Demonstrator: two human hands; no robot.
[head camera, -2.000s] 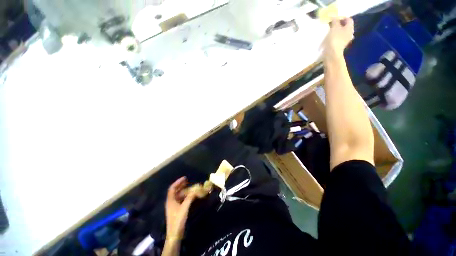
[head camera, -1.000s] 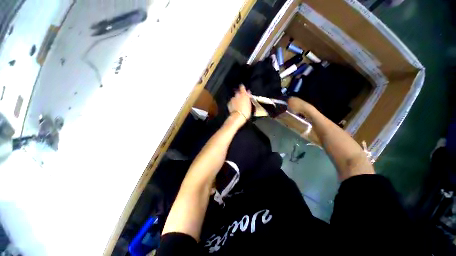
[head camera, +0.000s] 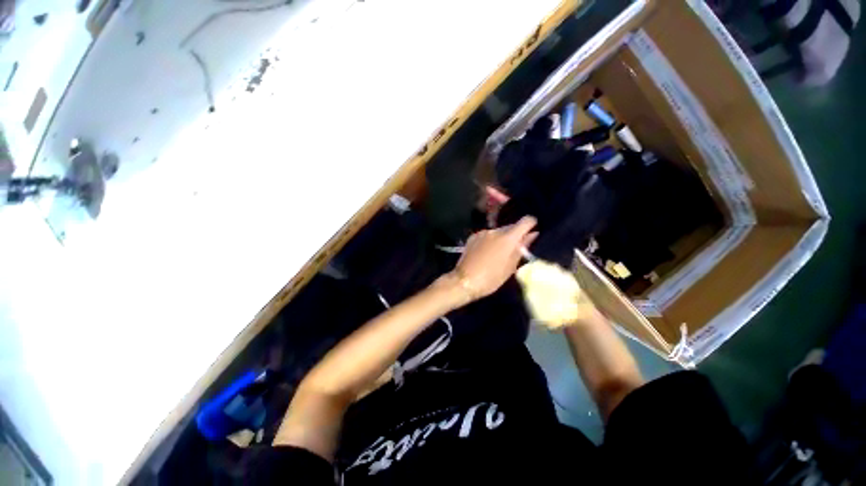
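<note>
A black cloth bundle (head camera: 555, 185) lies over the near-left rim of the carton (head camera: 781, 249). My left hand (head camera: 496, 258) is closed at the bundle's near end, with a bit of white tie at its fingertips. A pale yellow ticket (head camera: 551, 294) hangs beside my left fingers and covers most of my right hand; only the right wrist and forearm show clearly behind it, so its grip is hidden. Another white tie (head camera: 425, 351) lies on the black cloth on my lap.
The long white table (head camera: 285, 142) runs along the left, its wooden edge close to my left forearm. Inside the carton are small white and blue spools (head camera: 600, 114) and dark cloth. A blue object (head camera: 228, 403) is below the table edge. A metal machine part (head camera: 85, 180) is at far left.
My hands have moved from the carton's edge back toward my lap and closer together, drawing the black bundle along. The yellow ticket now shows large in front of my right hand.
</note>
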